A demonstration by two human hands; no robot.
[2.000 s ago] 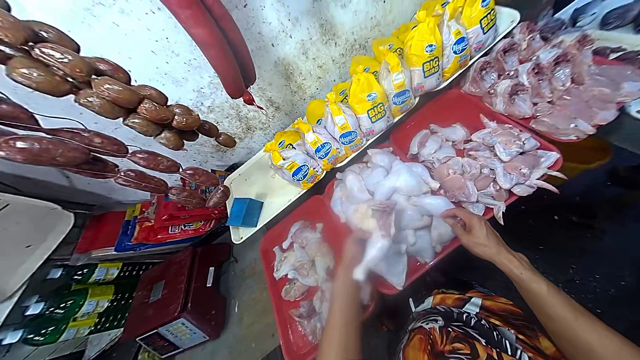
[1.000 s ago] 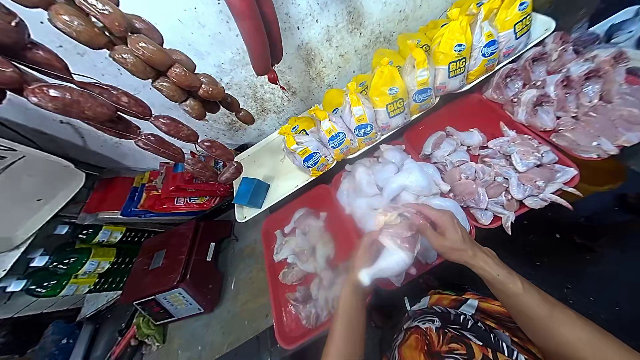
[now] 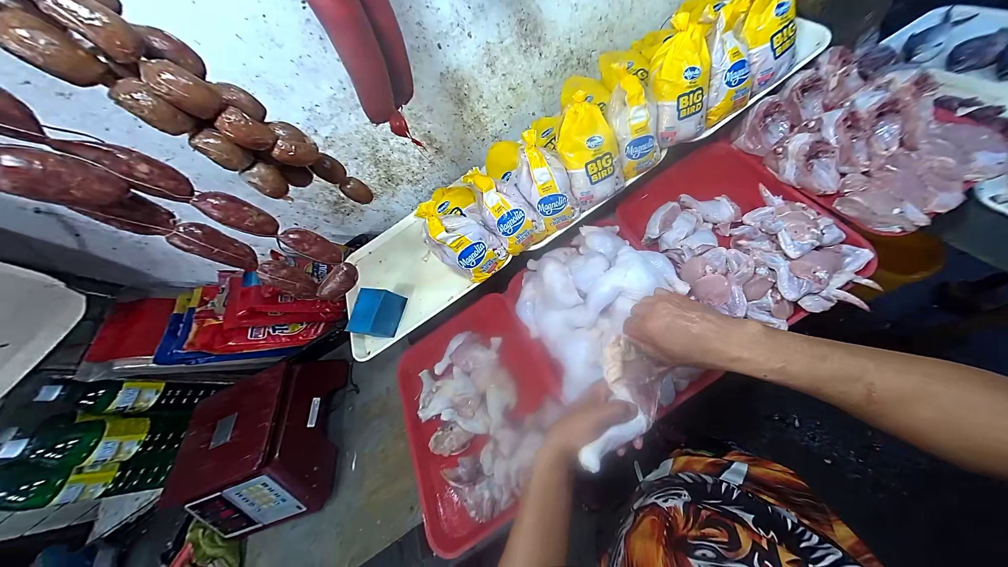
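A raw chicken leg piece (image 3: 630,394) is between my two hands, at the near edge of a heap of pale raw chicken pieces (image 3: 587,291) on a red tray. My right hand (image 3: 681,327) grips its upper part with curled fingers. Blurred by motion, my left hand (image 3: 587,425) is at its lower left side; whether it grips the piece cannot be told. A red tray of smaller chicken pieces (image 3: 472,386) lies to the left, and another red tray with cut chicken pieces (image 3: 724,276) lies to the right.
Bagged whole chickens (image 3: 594,150) and a blue block (image 3: 377,313) occupy a long white tray (image 3: 433,295) along the wall. Sausages (image 3: 213,142) hang at upper left. A dark red digital scale (image 3: 260,441) stands at lower left, near green bottles (image 3: 87,449). More meat (image 3: 874,150) lies at upper right.
Two seconds ago my right hand was at the heap's right edge; now it is on the chicken leg piece. The piece between my hands has shifted since one second ago.
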